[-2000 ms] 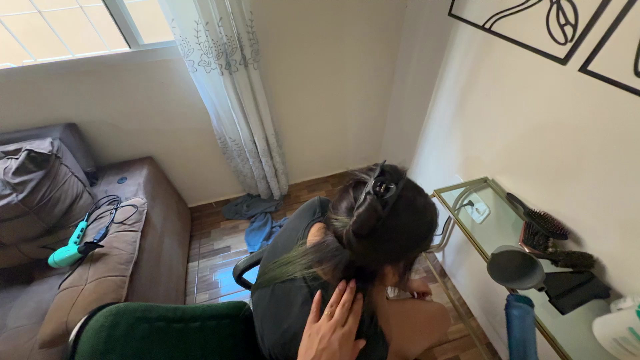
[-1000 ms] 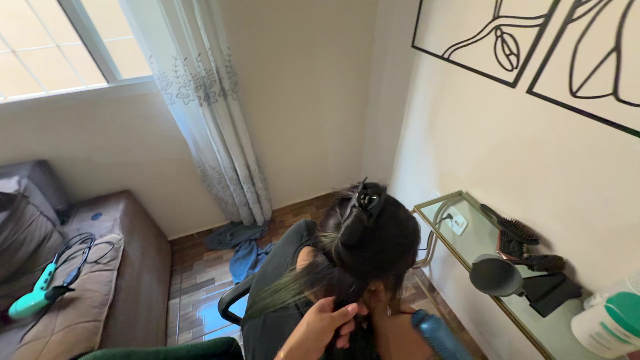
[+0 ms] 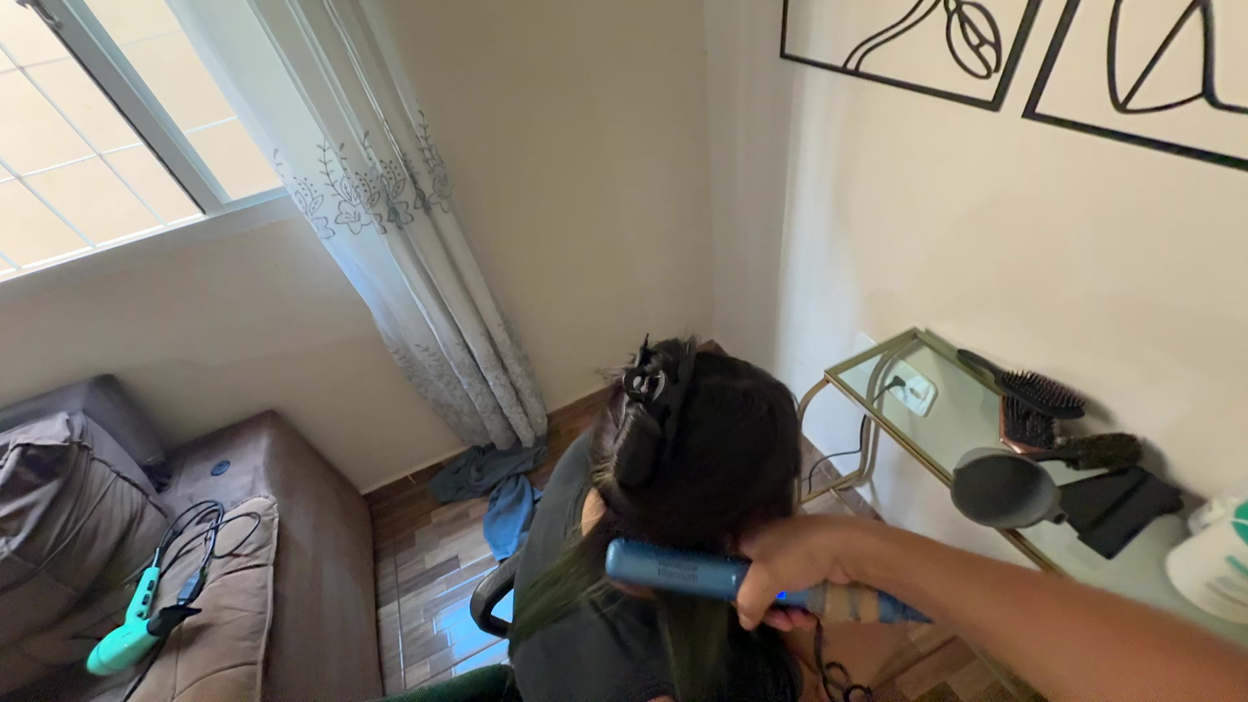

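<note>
My right hand (image 3: pixel 795 570) grips a blue hair straightener (image 3: pixel 678 570) by its handle, the barrel lying level across the lower hair at the nape of a seated person. A lock of dark, greenish hair (image 3: pixel 694 639) hangs below the barrel; whether the plates are closed on it cannot be told. Black claw clips (image 3: pixel 645 383) hold the upper hair (image 3: pixel 726 444) on top of the head. The straightener's cord (image 3: pixel 834 673) drops beneath my hand. My left hand is out of view.
At the right, a glass-topped table with a gold frame (image 3: pixel 887 424) bears hairbrushes (image 3: pixel 1043 395), a dark round bowl (image 3: pixel 1004 487), a black item (image 3: pixel 1121 512) and a white container (image 3: pixel 1209 561). A turquoise hair dryer (image 3: pixel 127 643) lies on the sofa (image 3: pixel 327 585). Cloths (image 3: pixel 507 512) lie on the floor.
The blue straightener has come from the right side to the hair at the nape, now in my right hand. The hand that touched the hair in the earlier frames is no longer seen there.
</note>
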